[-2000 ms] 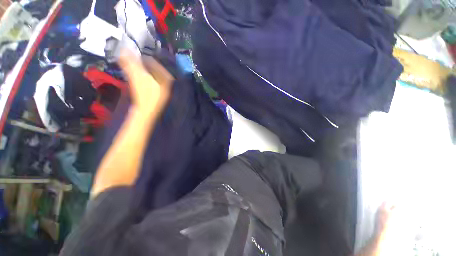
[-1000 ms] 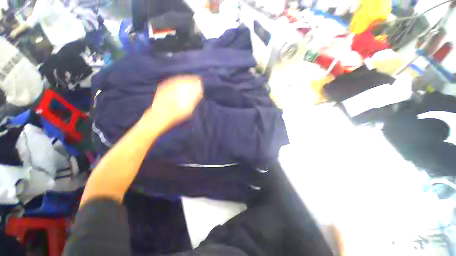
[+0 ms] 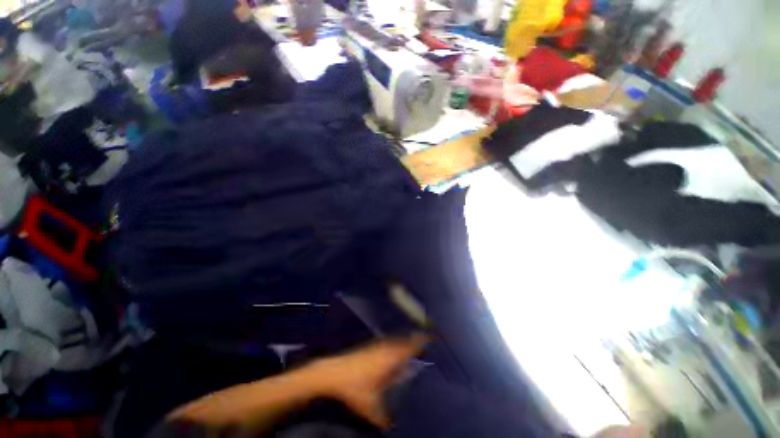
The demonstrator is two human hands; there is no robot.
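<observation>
Dark navy garment pieces (image 3: 248,197) lie in a large heap in front of me, with a thin white piping line near the lower edge. My left hand (image 3: 376,368) is blurred, low in the middle, against navy cloth that spreads to the white table. Whether its fingers grip the cloth is unclear. My right hand (image 3: 611,430) shows only as a small blurred part at the bottom edge, by the table; its fingers cannot be made out. The sewing machine (image 3: 727,376) at the lower right is blurred and washed out by glare.
The white table (image 3: 522,265) glares brightly. Black and white cut panels (image 3: 684,184) lie along its back. Another machine head (image 3: 410,90) stands behind the heap. A red plastic frame (image 3: 64,238) and white cloth are at left. A person in dark clothing (image 3: 227,43) is beyond the heap.
The view has swung right, bringing the machine into sight. My left hand has moved from on top of the heap down to its near edge. Navy cloth now reaches over the table's left side.
</observation>
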